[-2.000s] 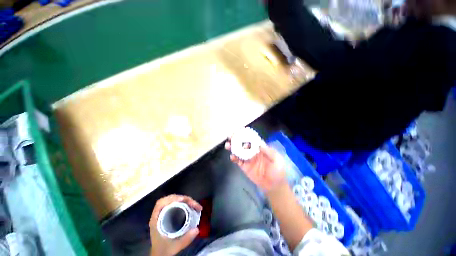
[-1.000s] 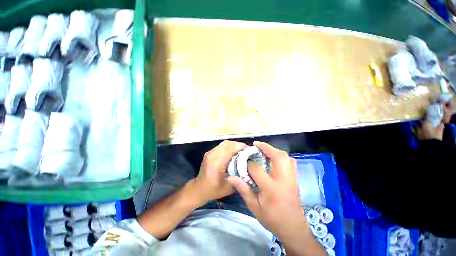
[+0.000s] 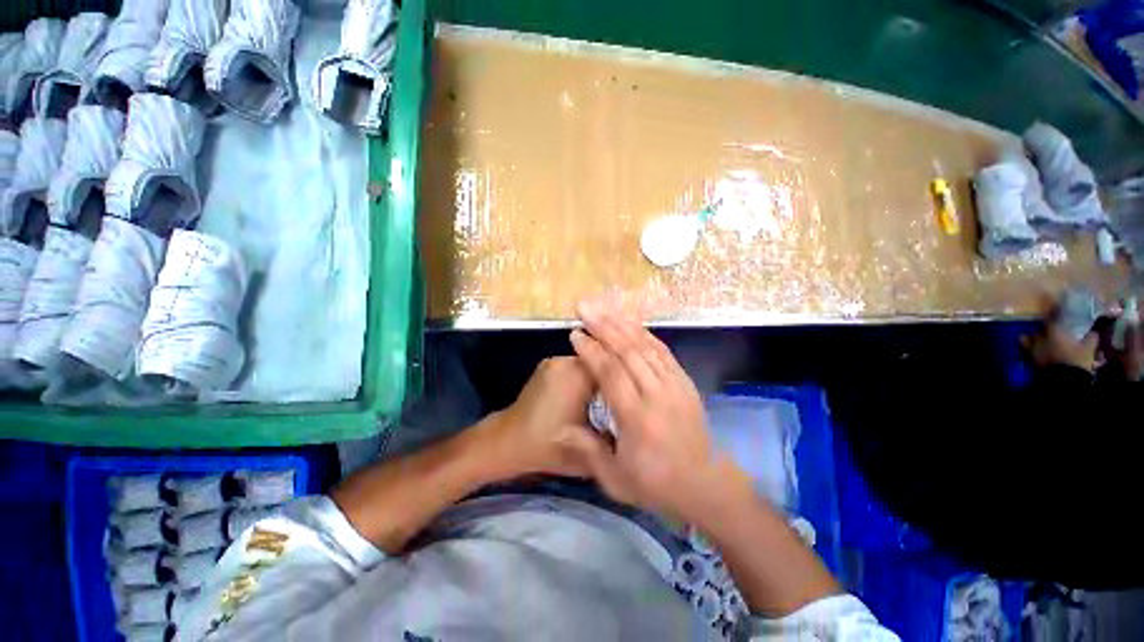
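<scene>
My left hand point(image 3: 552, 420) and my right hand point(image 3: 646, 414) are together over my lap, just below the bench's near edge. A small patch of a grey-white part point(image 3: 601, 411) shows between them. My left hand is closed around it. My right hand lies over it with the fingers extended, and hides most of it. Which end of the part faces up cannot be seen. A white glue bottle point(image 3: 671, 240) with a thin green tip lies on the tan bench point(image 3: 552, 163).
A green crate point(image 3: 399, 226) with rows of grey tube bodies stands left. A left blue bin point(image 3: 88, 539) and right blue bin point(image 3: 822, 464) hold parts. A yellow tool point(image 3: 945, 206) and grey bodies point(image 3: 1004, 207) lie right, near another person's hand and dark sleeve.
The round piece and tube body, apart two seconds ago, came together in my hands. My right hand now covers the part with straighter fingers. The view has shifted slightly.
</scene>
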